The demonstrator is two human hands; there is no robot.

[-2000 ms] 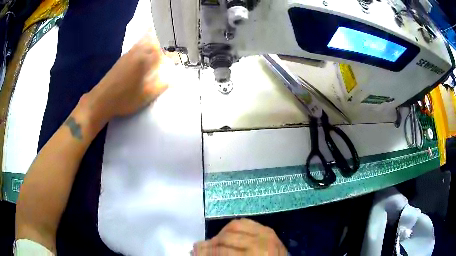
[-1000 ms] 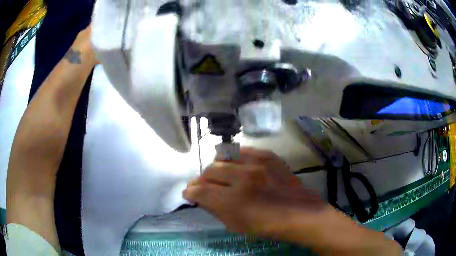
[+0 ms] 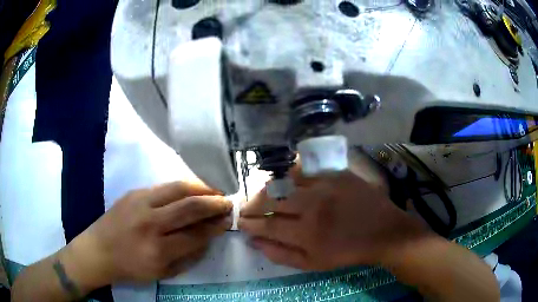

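The white pocketing [image 3: 133, 138] lies on the machine bed under the sewing machine head [image 3: 377, 65], beside the dark garment panel [image 3: 74, 112]. My left hand [image 3: 171, 227] pinches the cloth's edge just in front of the needle area. My right hand [image 3: 330, 218] pinches the same edge from the right, its fingertips almost touching the left ones. A narrow white strip of cloth shows between the fingertips. The presser foot and needle are mostly hidden by the head and glare.
The shears [image 3: 433, 203] lie on the bed right of my right hand, partly hidden. Small metal snips [image 3: 512, 174] lie further right. A green measuring strip [image 3: 283, 288] runs along the front edge. White cloth [image 3: 504, 280] is at the lower right.
The view has moved closer to the machine head. My left hand has come back from behind the head to the cloth edge. My right hand has risen from the front edge to the needle area.
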